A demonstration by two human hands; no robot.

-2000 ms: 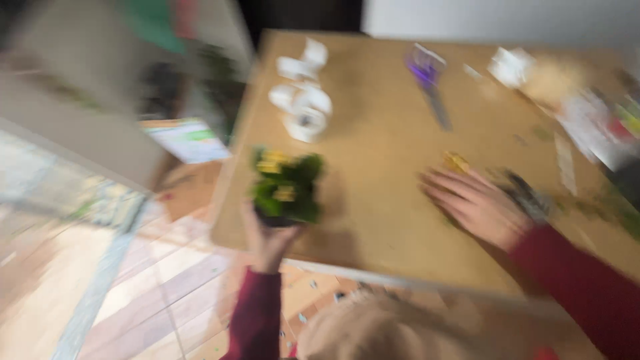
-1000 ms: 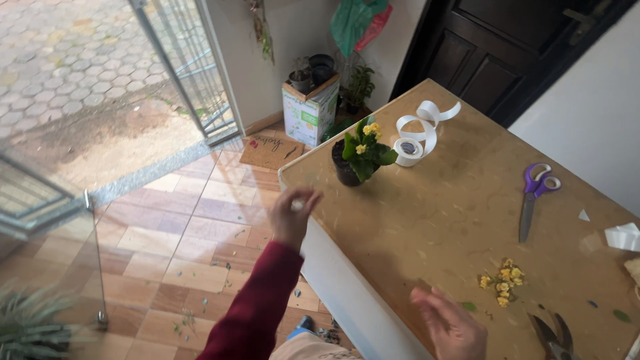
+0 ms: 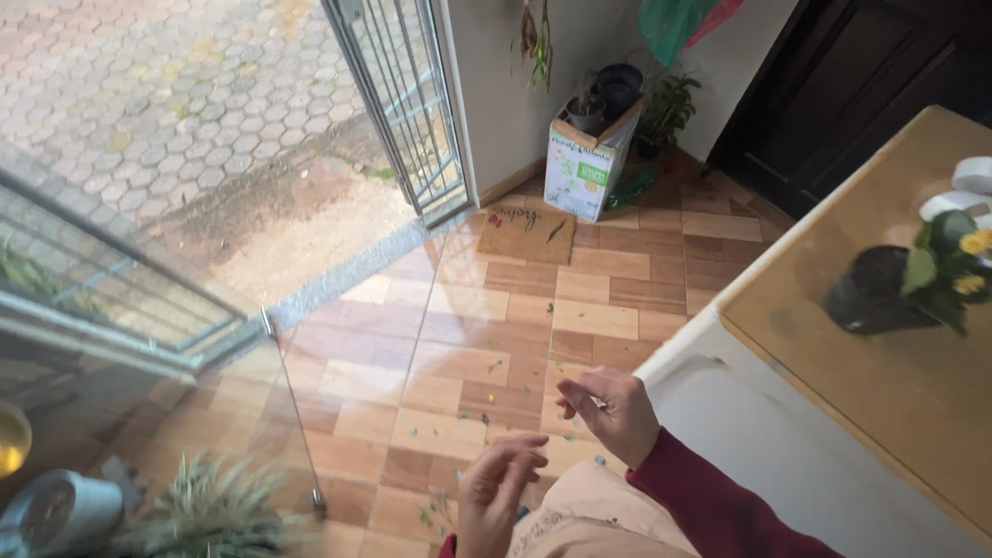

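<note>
Over the tiled floor and above my lap, my left hand shows loosely bent fingers with no object visible in them. Slightly higher and to its right is my right hand, its fingers curled and its thumb a little apart; nothing shows in it either. The hands do not touch each other. At the right, a black pot with a yellow-flowered plant stands on the wooden tabletop, away from both hands. Behind the plant, white ribbon or tape is partly cut off by the frame edge.
A white table side is right of my hands. A printed box carrying pots stands by the wall, near a doormat. Left are a glass door panel, a spiky plant and a light-blue pot. Leaf bits lie on the floor.
My left hand held the potted plant two seconds ago; one second ago the plant stood released on the tabletop. Both hands are now close together, off the table. The view has swung left.
</note>
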